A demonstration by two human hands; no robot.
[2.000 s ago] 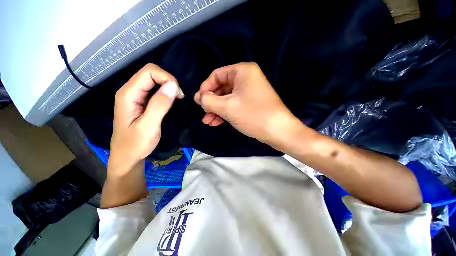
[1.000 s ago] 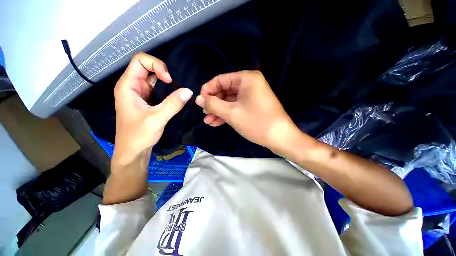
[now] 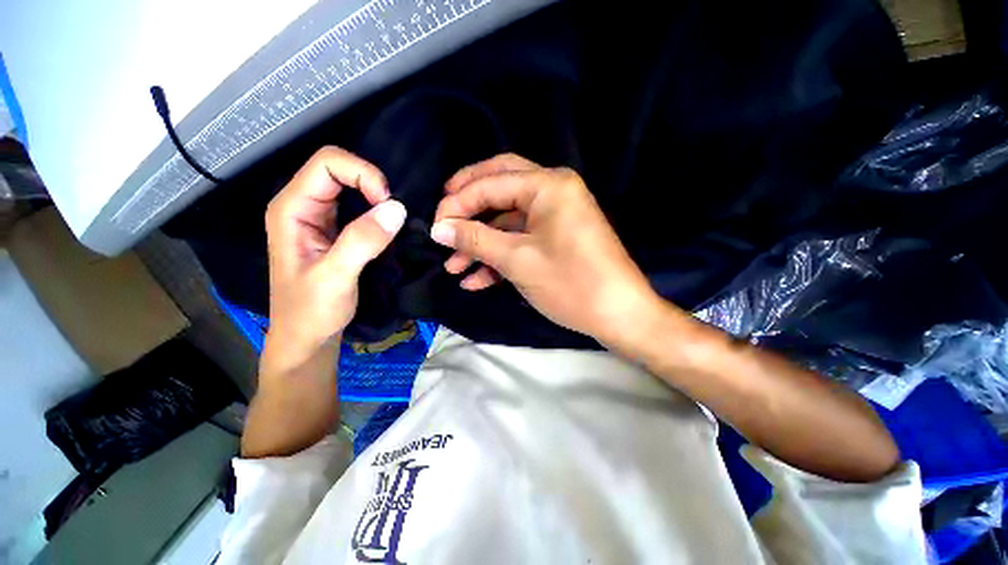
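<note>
A large limp black garment (image 3: 685, 121) lies over my lap and up against the table's front edge. My left hand (image 3: 332, 237) is over it, with thumb tip and index fingertip nearly together. My right hand (image 3: 531, 237) is just to the right, thumb and index fingertip pinched, the other fingers curled. A small dark fold of cloth seems to run between the fingertips, but black lies on black and its edges cannot be made out.
The white table (image 3: 144, 66) with a printed ruler edge is at the upper left; a short black cord (image 3: 180, 138) hangs over it. A blue mesh crate (image 3: 381, 370) is below the garment. Clear plastic (image 3: 796, 276) covers black cloth at right. A black bag (image 3: 138, 408) is at lower left.
My left thumb and index finger, spread a second ago, have come together again. My right hand has stayed nearly in place, still pinching. The view has shifted slightly.
</note>
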